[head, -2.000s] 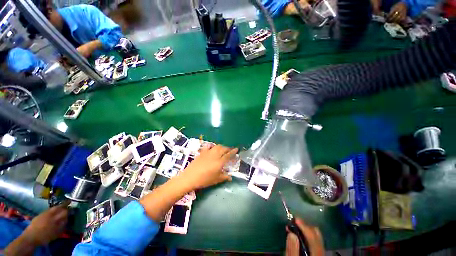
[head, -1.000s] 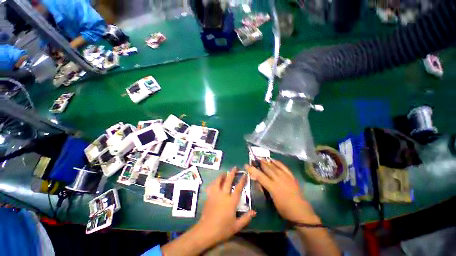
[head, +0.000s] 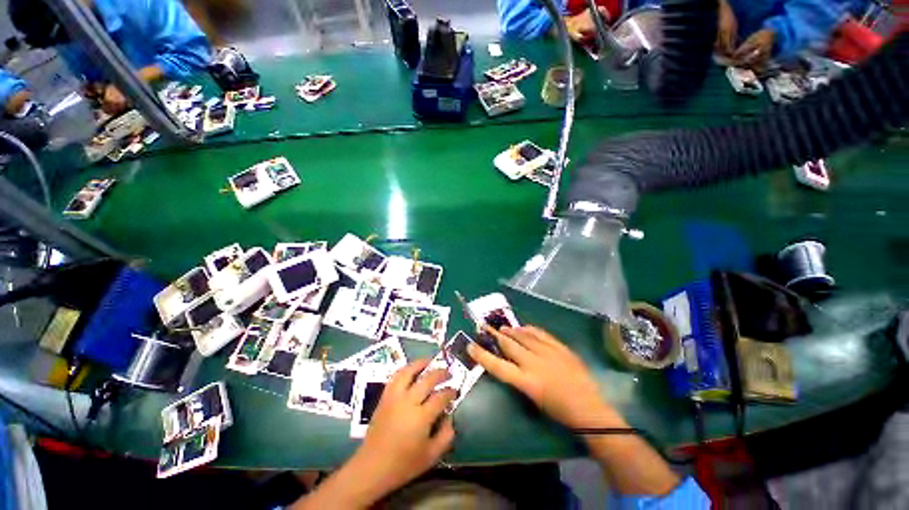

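A white device housing (head: 460,361) with a dark display is held tilted between my hands at the front centre. My left hand (head: 404,423) grips its left and lower side. My right hand (head: 543,371) is at its right edge, fingers bent around a dark, pen-like soldering iron (head: 471,312); its thin tip points up and left past the housing, and most of its handle is hidden by the hand. Another white housing (head: 495,309) lies just beyond my right fingertips. Many opened housings (head: 357,304) with screens and green boards lie piled at the left.
A clear extraction hood (head: 575,269) on a black ribbed duct (head: 738,144) hangs beyond my right hand. At right are a tan-rimmed bowl (head: 670,337) of silvery scraps, a blue soldering station (head: 690,324) and a solder spool (head: 805,264). Workers in blue smocks sit across the bench.
My left hand has left the pile and now holds a housing at the front. My right hand has come in from the lower right beside it. The housing under the hood has shifted left.
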